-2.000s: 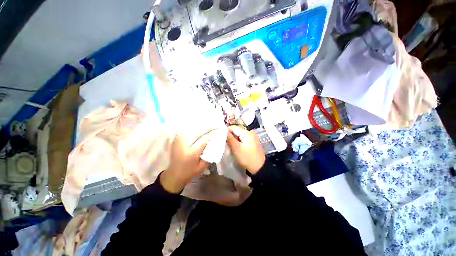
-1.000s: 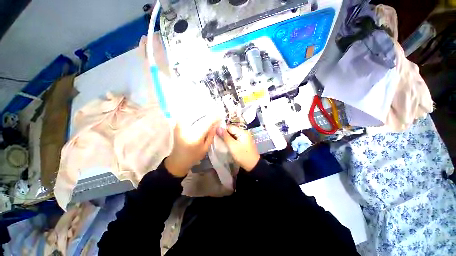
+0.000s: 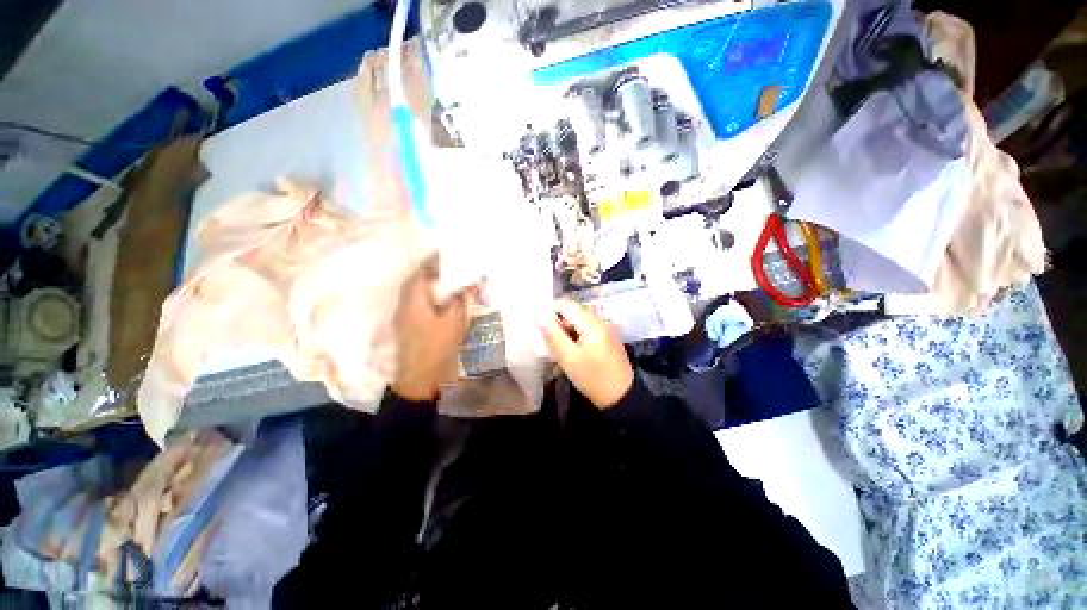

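Observation:
The overlock machine (image 3: 650, 131) stands in front of me, its needle area washed out by glare. A peach garment piece (image 3: 256, 292) lies on the table left of the machine and reaches my hands. A pale white strip (image 3: 525, 316) runs from the needle area down between my hands. My left hand (image 3: 432, 340) is on the peach cloth, blurred, its fingers partly hidden; its grip cannot be told. My right hand (image 3: 588, 355) pinches the edge of the white strip below the needle area.
Red-orange handled snips (image 3: 783, 265) lie right of the machine. Lilac-grey and peach pieces (image 3: 888, 179) are piled at the right, above floral cloth (image 3: 954, 417). A cloth bundle (image 3: 155, 512) is at lower left. A white hose (image 3: 405, 131) hangs left of the machine head.
My hands have moved apart, the left one leftward away from the needle area. The pale strip now hangs straighter between them. The machine sits slightly further right in view.

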